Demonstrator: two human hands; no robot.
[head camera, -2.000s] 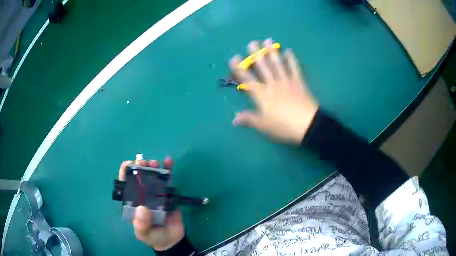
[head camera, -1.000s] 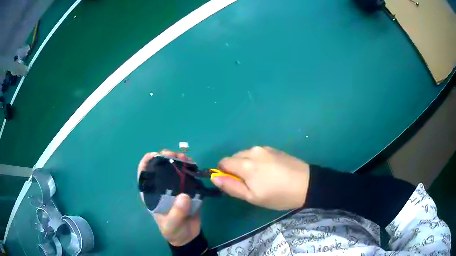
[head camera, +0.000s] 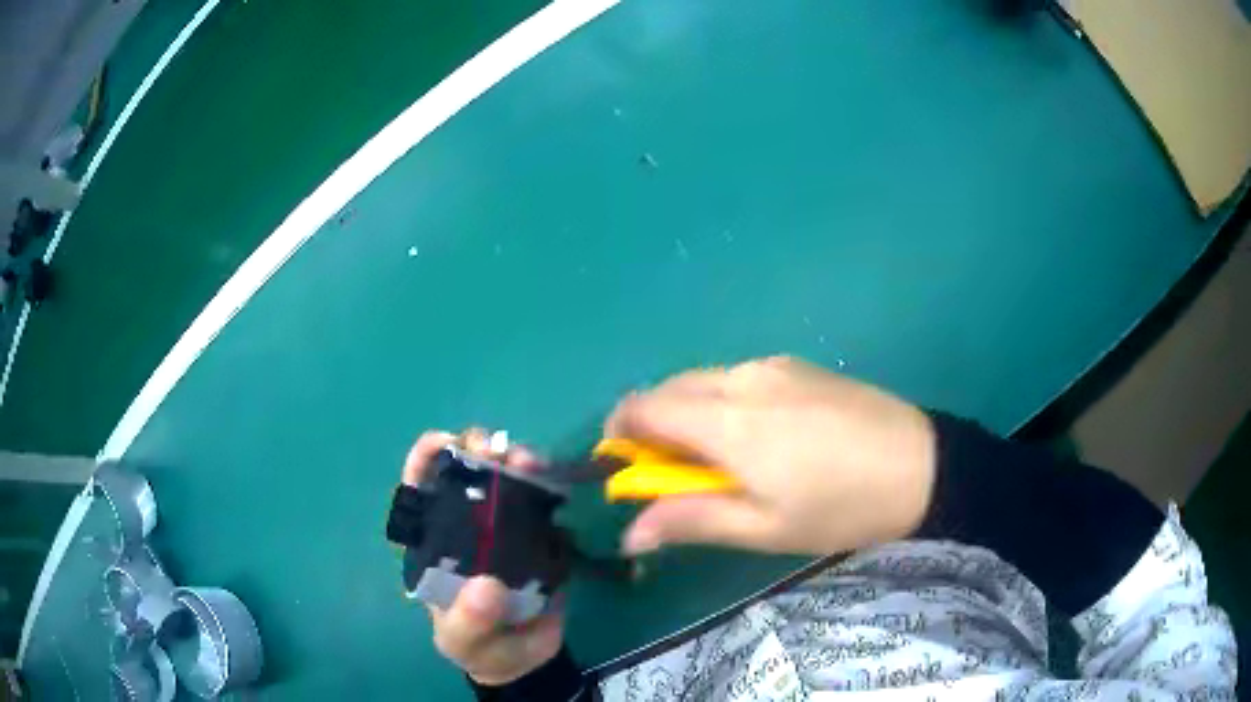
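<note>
My left hand (head camera: 483, 624) holds the black plastic unit (head camera: 473, 521) from below at lower left, thumb on its near side. A silvery sleeve (head camera: 524, 599) wraps part of the unit. A thin red lead wire (head camera: 491, 514) crosses its face, and a small white connector (head camera: 499, 442) shows by my fingertips. The unit's black arm points right. My right hand (head camera: 768, 460) is closed around the yellow-handled cutters (head camera: 668, 477), whose blurred dark jaws point left at the unit's upper right edge. Whether the jaws touch it I cannot tell.
Several silvery curved sleeves (head camera: 206, 638) lie at lower left. The green worktop (head camera: 768, 178) has tiny white specks and a white border strip (head camera: 309, 220). A cardboard sheet (head camera: 1180, 96) lies at upper right, beside a dark object at the top edge. Dark parts (head camera: 30, 247) sit at far left.
My right hand first picked the cutters off the worktop and brought them to the unit. Since then it has moved slightly right, drawing the cutters back. The unit has tilted a little.
</note>
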